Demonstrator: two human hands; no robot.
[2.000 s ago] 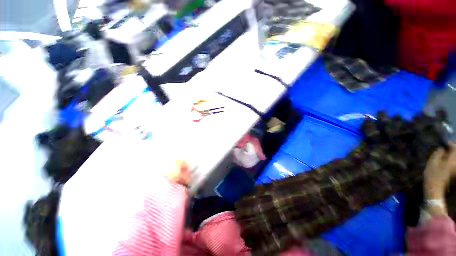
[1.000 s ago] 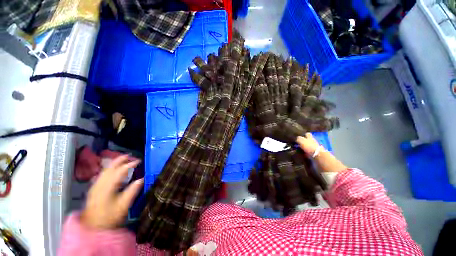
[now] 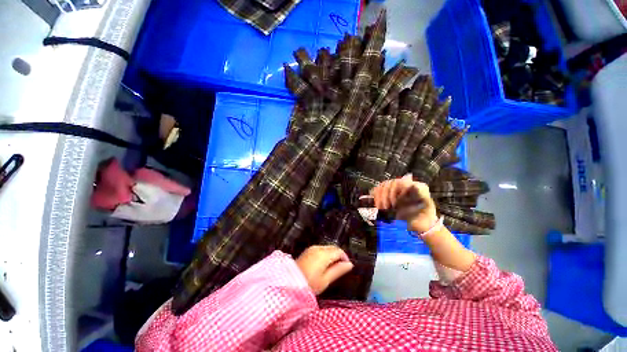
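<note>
Two bundles of dark brown plaid fabric strips lie over a blue crate and my lap. The left bundle [image 3: 275, 189] is long and runs diagonally, with pointed ends fanned at the top. The right bundle [image 3: 405, 137] has its pointed ends fanned up and to the right, and narrows near a small white label [image 3: 368, 214]. My right hand [image 3: 407, 201] is at the narrowed part beside the label, fingers bent. My left hand [image 3: 326, 268] rests over the bundle's lower part, fingers curled. Whether either hand grips fabric is hard to tell.
The white machine table [image 3: 41, 89] with two black straps [image 3: 79, 134] is at the left. A blue crate [image 3: 237, 137] lies under the bundles, with another blue surface behind. A blue bin [image 3: 471, 69] holding dark plaid pieces stands upper right. Pink and white cloth [image 3: 141, 192] hangs at the left.
My left hand has moved right from beside the table onto the right bundle's lower part. My right hand has risen slightly by the label. The view has shifted.
</note>
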